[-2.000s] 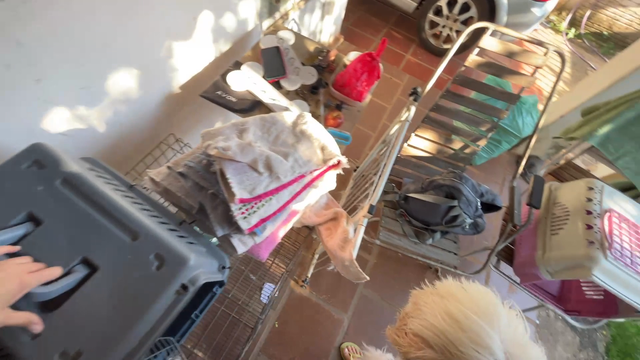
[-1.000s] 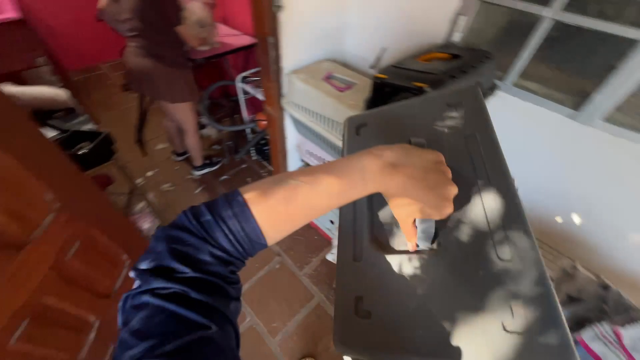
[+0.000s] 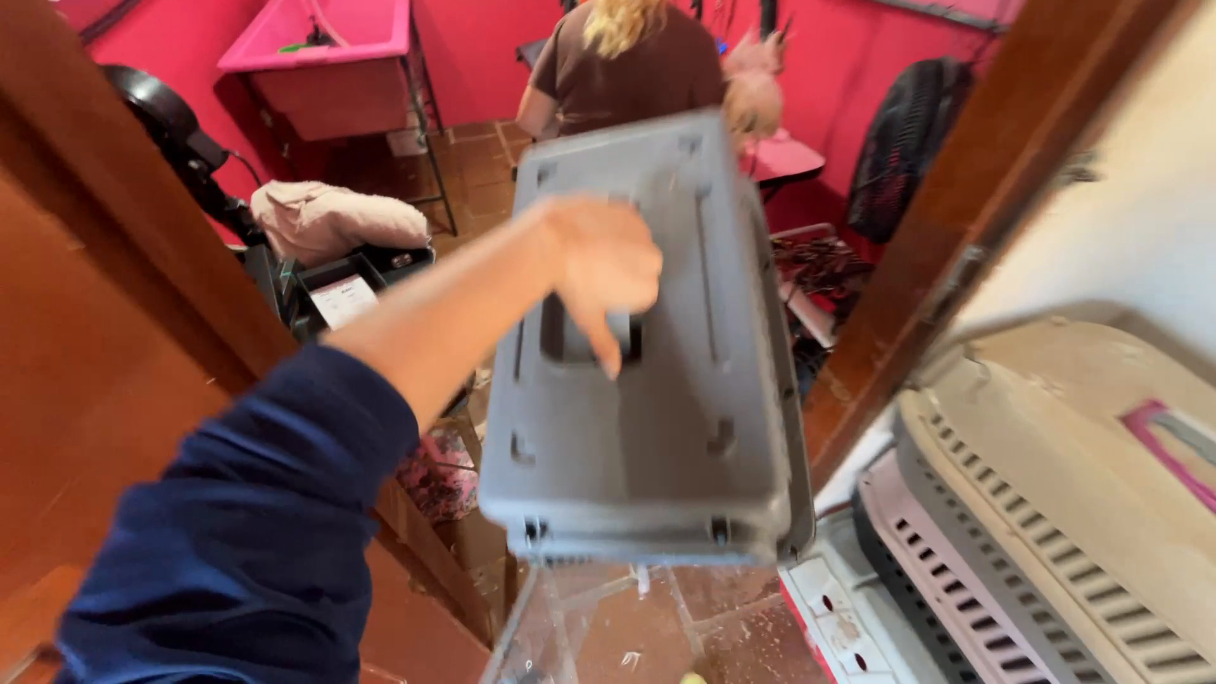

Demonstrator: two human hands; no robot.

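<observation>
My left hand (image 3: 603,275) grips the top handle of a grey plastic pet carrier (image 3: 665,418), with its thumb pointing down along the lid. The navy sleeve (image 3: 256,513) of that arm comes in from the lower left. The carrier hangs in the doorway between the wooden door and the frame, its lid facing up toward me. What is inside it is hidden. My right hand is outside the view.
A wooden door (image 3: 114,380) is at the left, the door frame (image 3: 988,190) at the right. Beige and pink carriers (image 3: 1064,408) are stacked at lower right. Ahead, a person (image 3: 636,71) is beside a pink table (image 3: 784,159), with a pink tub (image 3: 323,81) and a black fan (image 3: 907,147).
The view has swung from the patio, with its folding chair and car, to the doorway of the pink room. The grey carrier has moved along in my left hand and is now in the doorway.
</observation>
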